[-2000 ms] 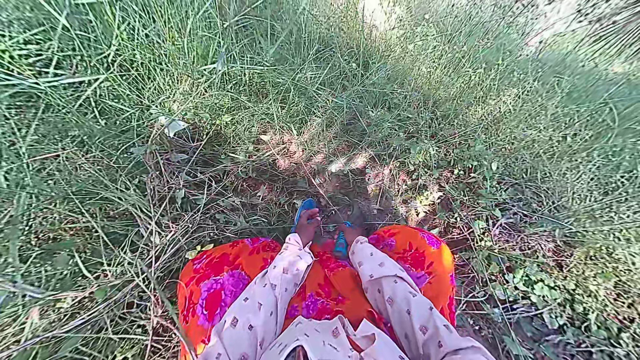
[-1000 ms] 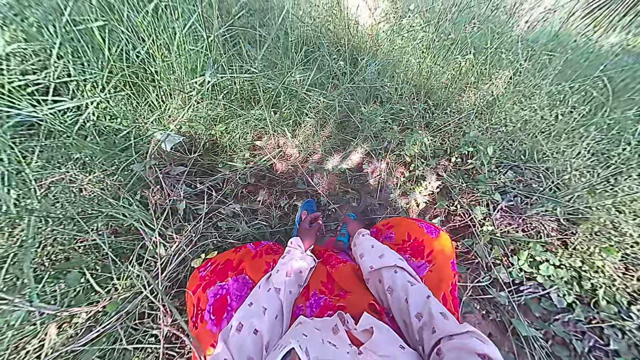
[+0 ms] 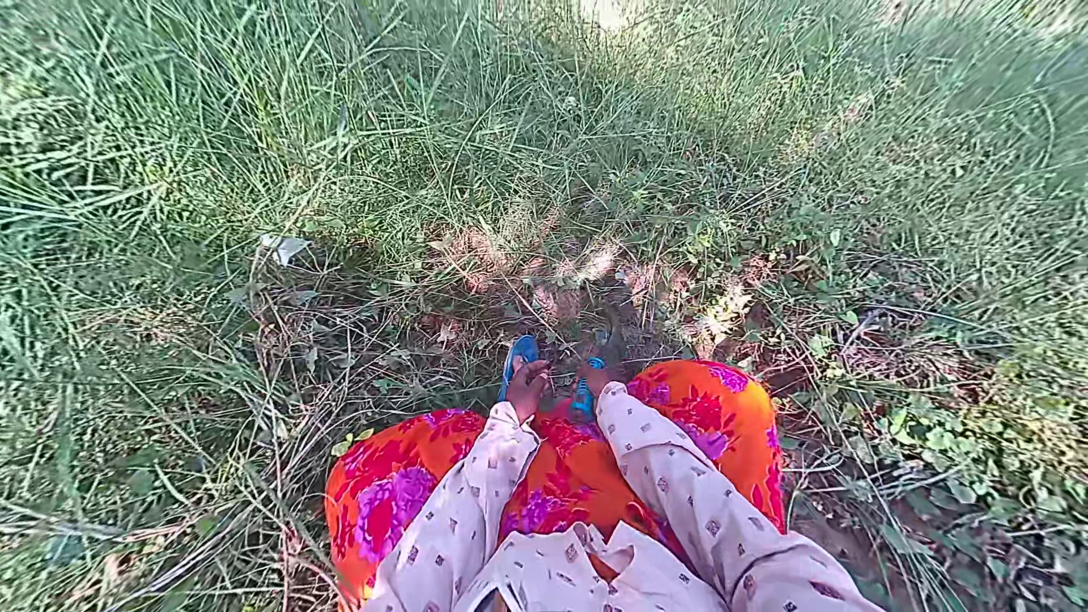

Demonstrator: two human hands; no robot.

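Observation:
My left hand (image 3: 528,388) is low between my knees, beside the blue sandal (image 3: 520,350) on one foot. Its fingers are bent, and I cannot make out anything in them. Close by on the right, my right hand (image 3: 600,375) reaches down by the other blue sandal (image 3: 583,398). A dark, blurred narrow shape (image 3: 614,337) extends just beyond this hand; whether it is held is unclear. Short grass and dry stems (image 3: 476,323) cover the ground in front of both hands. An orange skirt with pink and purple flowers (image 3: 395,501) spreads over my knees.
Tall green grass (image 3: 408,110) stands ahead and to both sides. A pale scrap (image 3: 286,247) lies in the grass at the left. Dry stalks (image 3: 280,408) tangle near my left knee, and low leafy plants (image 3: 926,433) grow at the right.

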